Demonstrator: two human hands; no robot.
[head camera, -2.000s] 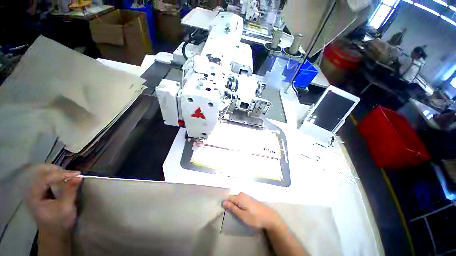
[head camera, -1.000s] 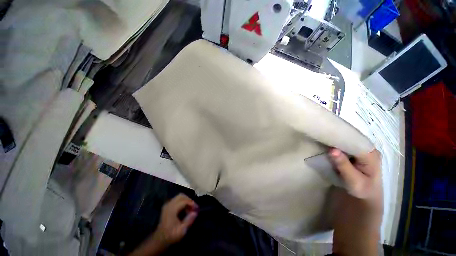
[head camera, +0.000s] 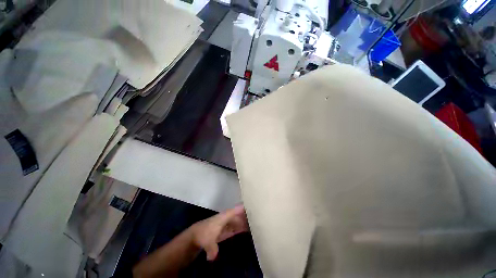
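A large beige garment panel is raised in front of me and fills the right half of the view. It hides the template and most of the machine bed. My left hand is at the panel's lower left edge, thumb apart from the fingers. Its fingertips meet or pass behind that edge, with no grip visible. My right hand is not in view. The white pattern sewer head with its red mark stands behind the panel.
Layered beige panels lie at left, some with black patches. A white table strip runs left of the raised panel. The control panel, a blue bin and a red bin are at right.
The beige panel has risen and moved right, covering more of the view. My right hand has gone out of sight. My left hand has moved up and right to the panel's edge.
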